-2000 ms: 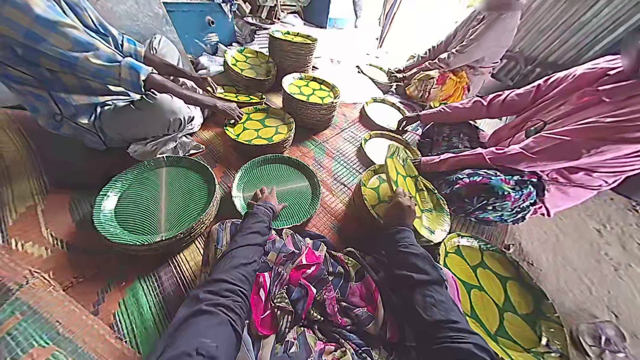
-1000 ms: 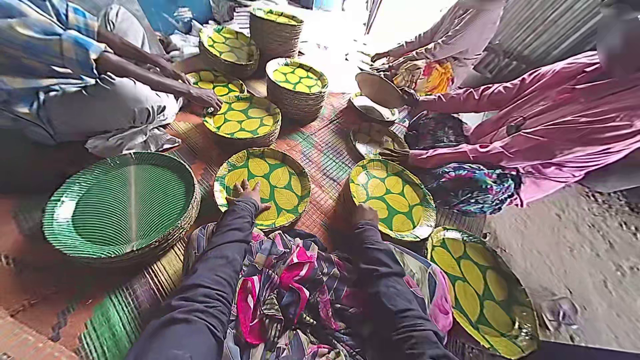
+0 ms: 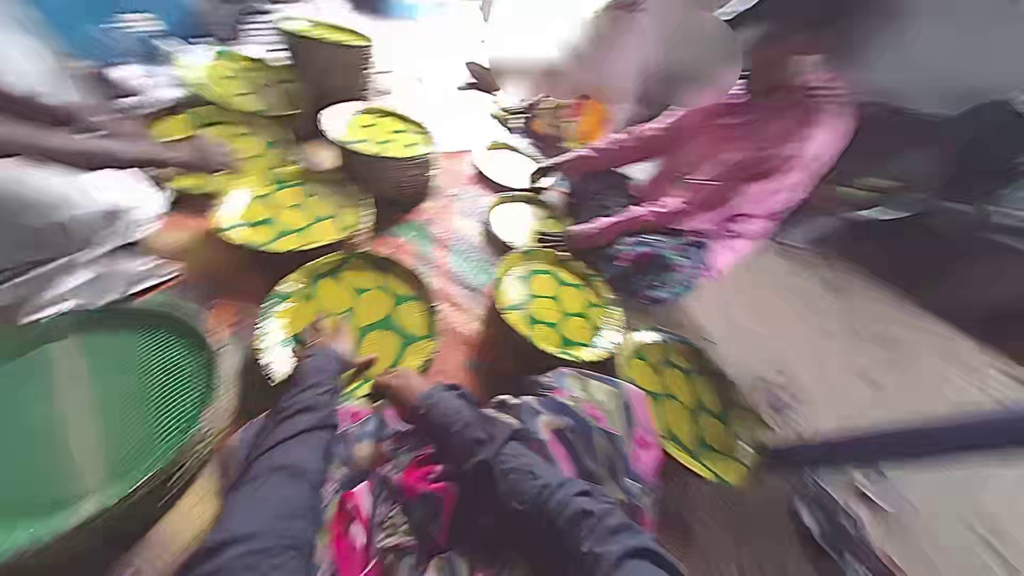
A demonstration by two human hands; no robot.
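A round tray with a yellow and green pattern (image 3: pixel 376 308) lies in front of me. My left hand (image 3: pixel 332 340) rests on or just over its surface; blur hides the fingers. My right hand (image 3: pixel 402 390) is at the tray's near right edge, and whether it grips the rim cannot be told. To the right a similar patterned tray (image 3: pixel 552 308) lies on top of a stack, with no hand of mine on it. One more patterned tray (image 3: pixel 688 404) leans or lies at my right side, beside the patterned cloth over my lap.
A green tray stack (image 3: pixel 104 432) stands at lower left. Several stacks of patterned trays (image 3: pixel 392 164) stand farther off on a red woven mat (image 3: pixel 460 240). A co-worker's arm (image 3: pixel 112 148) reaches in from the left. Another co-worker in a pink garment (image 3: pixel 712 168) reaches toward trays at the right.
My right hand has moved left, from the right-hand stack to the tray before me. A patterned tray lies where a green one showed two seconds ago. The view has shifted and blurred.
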